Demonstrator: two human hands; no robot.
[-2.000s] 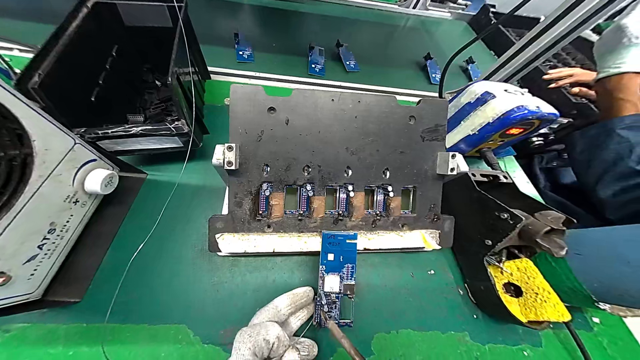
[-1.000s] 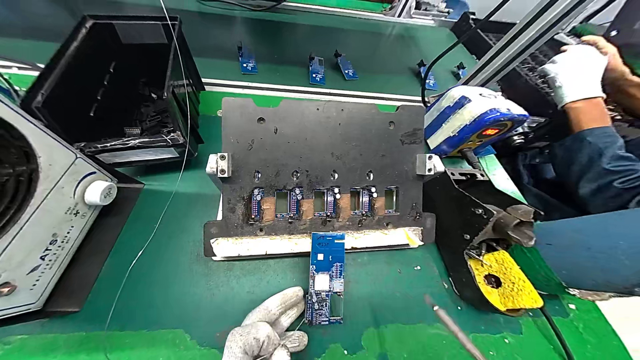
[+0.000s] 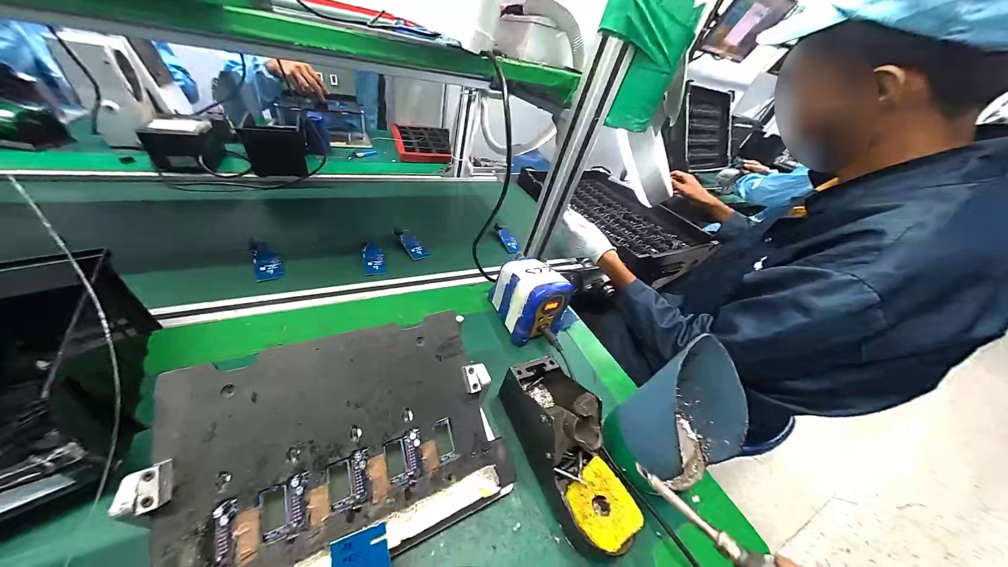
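At the bottom right edge, only a sliver of my right hand (image 3: 785, 561) shows, on a soldering iron (image 3: 720, 542). The iron's tip is at the crusted lip of a blue-green cup-like container (image 3: 677, 417). My left hand is out of view. A blue circuit board (image 3: 361, 549), cut off by the bottom edge, lies at the front of a black fixture plate (image 3: 315, 402) whose slots hold several small boards. A soldering iron stand (image 3: 543, 441) with a yellow sponge (image 3: 605, 504) is between plate and cup. The blue and white soldering station (image 3: 531, 299) stands behind it.
Solder wire (image 3: 102, 315) hangs at left before a black bin (image 3: 71, 331). Several blue boards (image 3: 374, 257) lie on the green strip behind the rail. A metal post (image 3: 579, 142) rises at centre right. A co-worker (image 3: 850, 260) sits at right beside a black tray (image 3: 630, 213).
The soldering iron has moved from the blue board out to the right, to the container. My left hand, beside the board before, has left the view. The view has swung up and right.
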